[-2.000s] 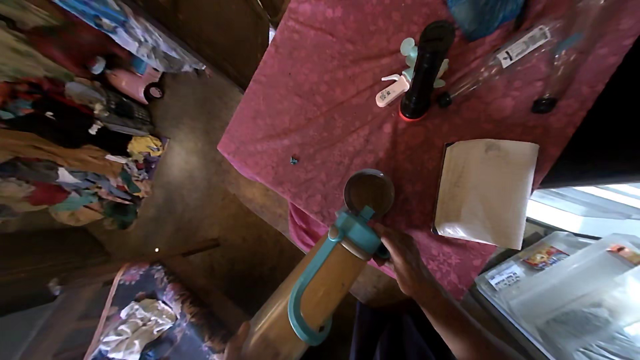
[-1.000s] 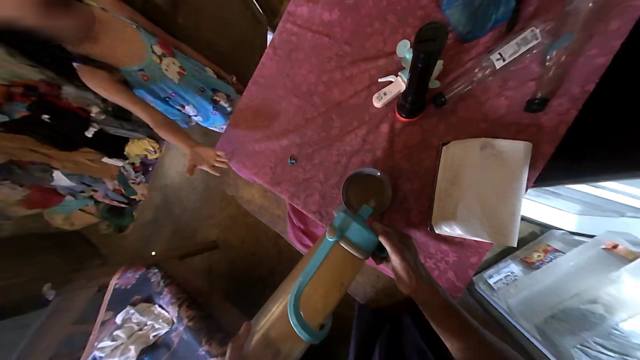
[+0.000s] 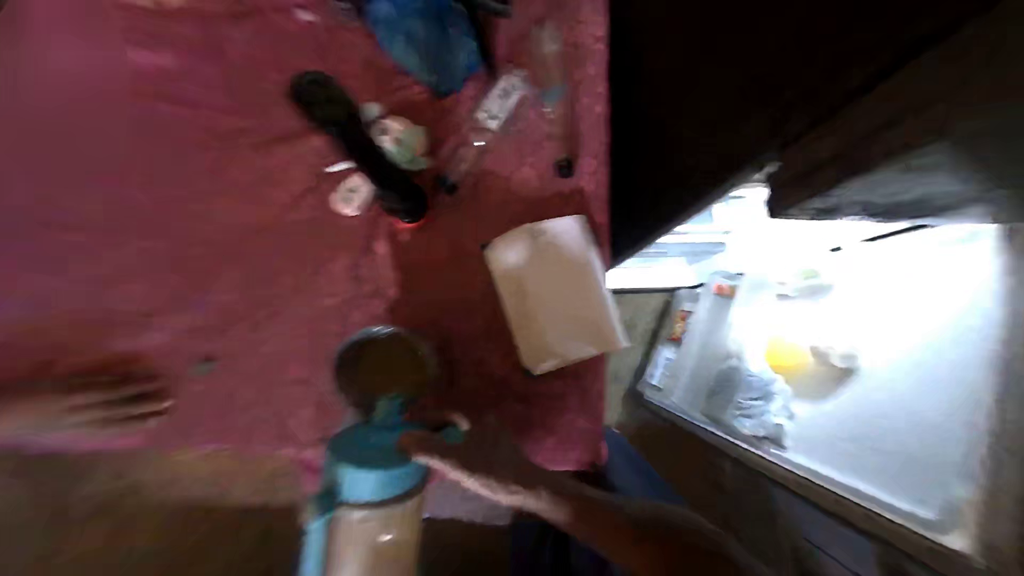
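Note:
A clear pitcher (image 3: 374,538) with a teal lid (image 3: 376,460) and teal handle tilts at the lower middle, pale brown liquid inside. Its spout lies over the rim of a round cup (image 3: 382,370) with dark contents; blur hides whether liquid flows. My right hand (image 3: 456,452) comes in from the lower right, its fingers closed at the lid's right side around a small teal part. My left hand is outside the view. Right of the cup lies a pale, flat, book-like object (image 3: 558,294) on the pink tablecloth (image 3: 264,280).
Another person's hand (image 3: 96,404) is over the left table edge. Farther up lie a black flashlight (image 3: 360,148), small pale items (image 3: 352,194), clear bottles (image 3: 488,120) and a blue plastic bag (image 3: 424,40). At right stands an open, lit refrigerator (image 3: 896,384) holding packages.
The view has swung right, showing more of the refrigerator. Another person, absent two seconds ago, came in at the left; now only that person's hand shows, over the table. The pitcher's spout stays at the cup.

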